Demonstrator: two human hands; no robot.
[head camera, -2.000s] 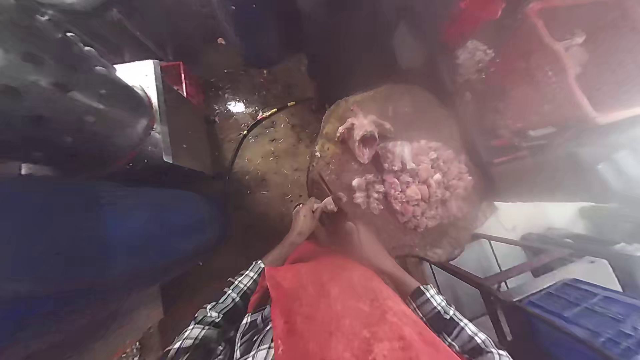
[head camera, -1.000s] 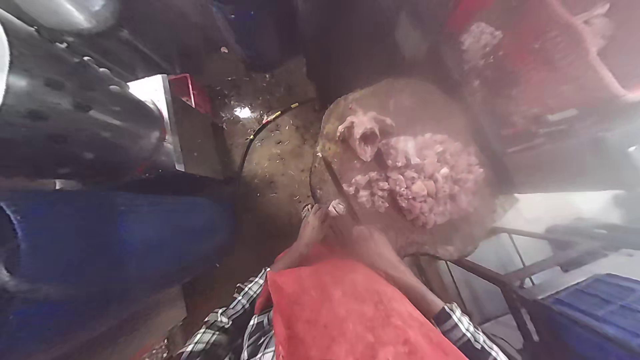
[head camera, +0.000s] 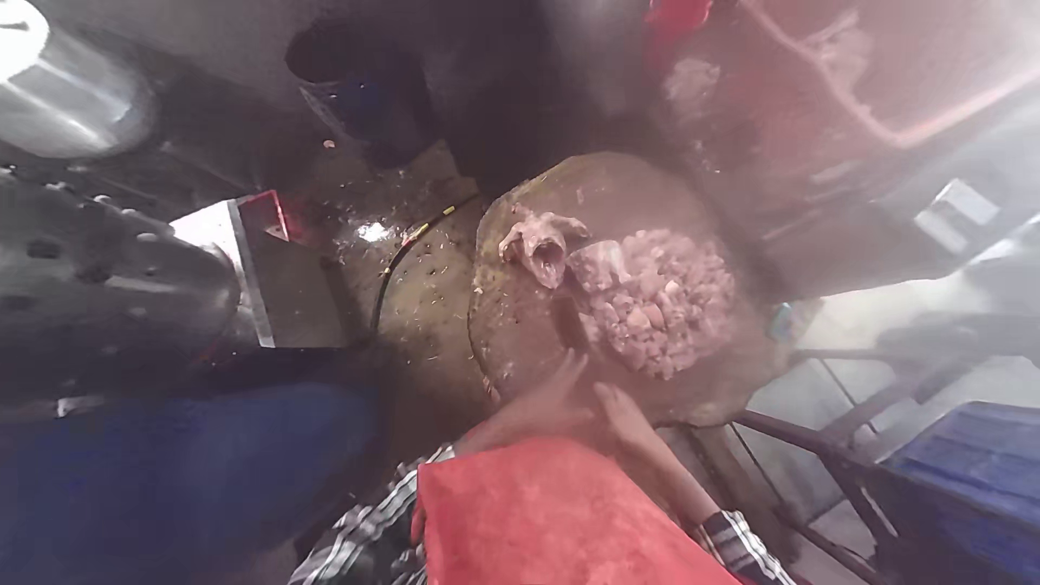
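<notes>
A round chopping block (head camera: 617, 183) carries a whole plucked, dressed bird carcass (head camera: 543, 244) and, to its right, a pile of cut raw meat pieces (head camera: 666, 309). My left hand (head camera: 548, 402) reaches over the near edge of the block, its fingers extended and apart, with nothing seen in it. Close beside it on the right is my right hand (head camera: 621, 414), blurred; whether it holds anything cannot be told. Just beyond my fingertips, left of the pile, a dark narrow shape (head camera: 569, 323), possibly a blade, lies against the block. Haze softens the view.
A blue barrel (head camera: 187, 463) and a perforated metal drum (head camera: 106, 276) stand at the left, with a white-edged box (head camera: 252, 276) beside them. A dark hose (head camera: 390, 280) curves over the wet floor. Red crates (head camera: 886, 134) are at upper right, a blue crate (head camera: 967, 479) at lower right.
My left hand has moved right from the block's left near edge, where it held a small pale piece; its fingers are now spread. The carcass and pile remain on the block.
</notes>
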